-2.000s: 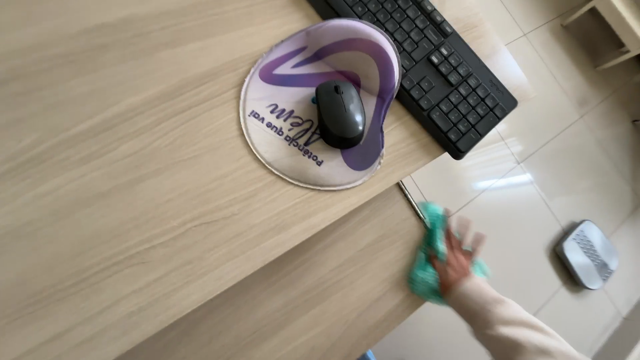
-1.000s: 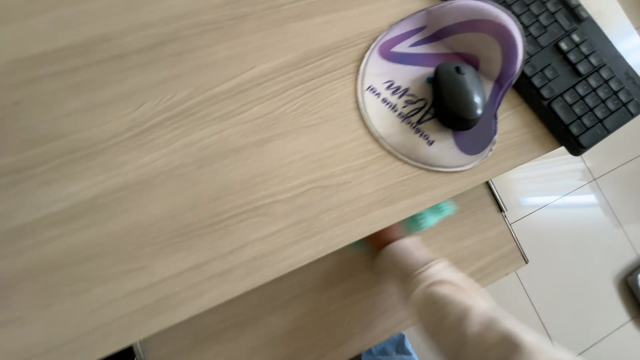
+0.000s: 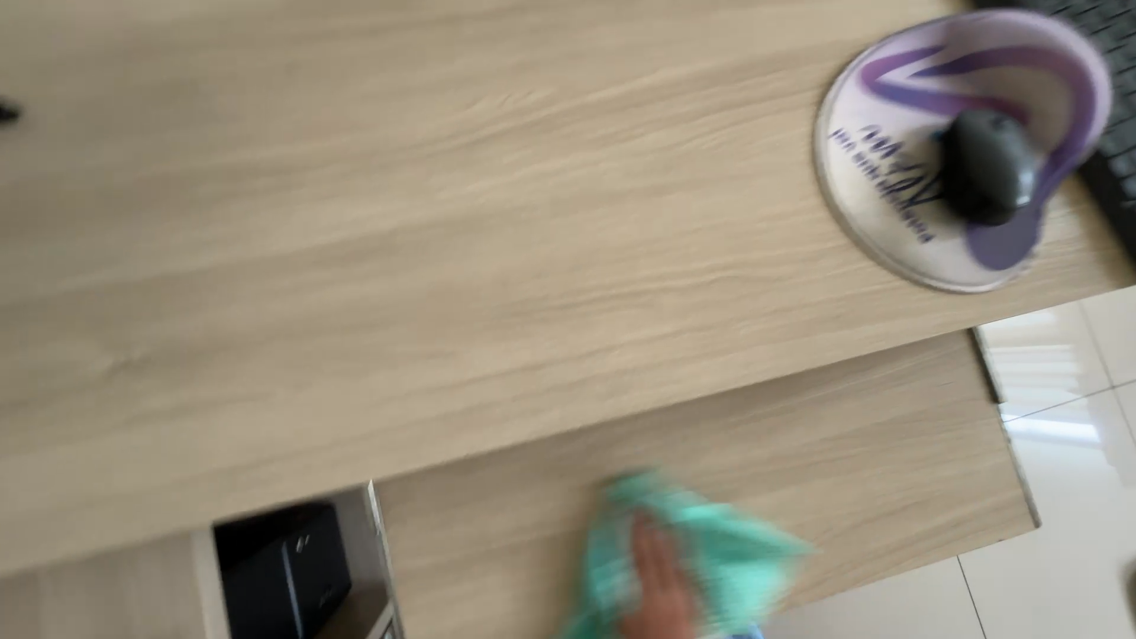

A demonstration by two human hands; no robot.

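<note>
One hand shows at the lower middle, blurred. I take it for my right hand (image 3: 658, 581); it presses a green cloth (image 3: 710, 550) flat on a wood-grain pull-out shelf (image 3: 870, 444), which sits just below the desktop (image 3: 488, 222). Cloth spreads out on both sides of the fingers, and its lower part runs out of the frame. My left hand does not show. Up on the desktop, a dark computer mouse (image 3: 990, 169) rests on a white and purple mouse pad (image 3: 874, 191) that bears writing.
A black keyboard (image 3: 1114, 98) lies at the right edge. Left of the shelf, an open compartment (image 3: 362, 541) holds a black box-like object (image 3: 315, 568). Tiled floor (image 3: 1074, 497) lies beyond the shelf's right end. A small dark object (image 3: 7, 113) sits at the far left.
My right hand and the cloth have moved left along the shelf from its right end, where they were two seconds ago. The view has shifted left, bringing the compartment in.
</note>
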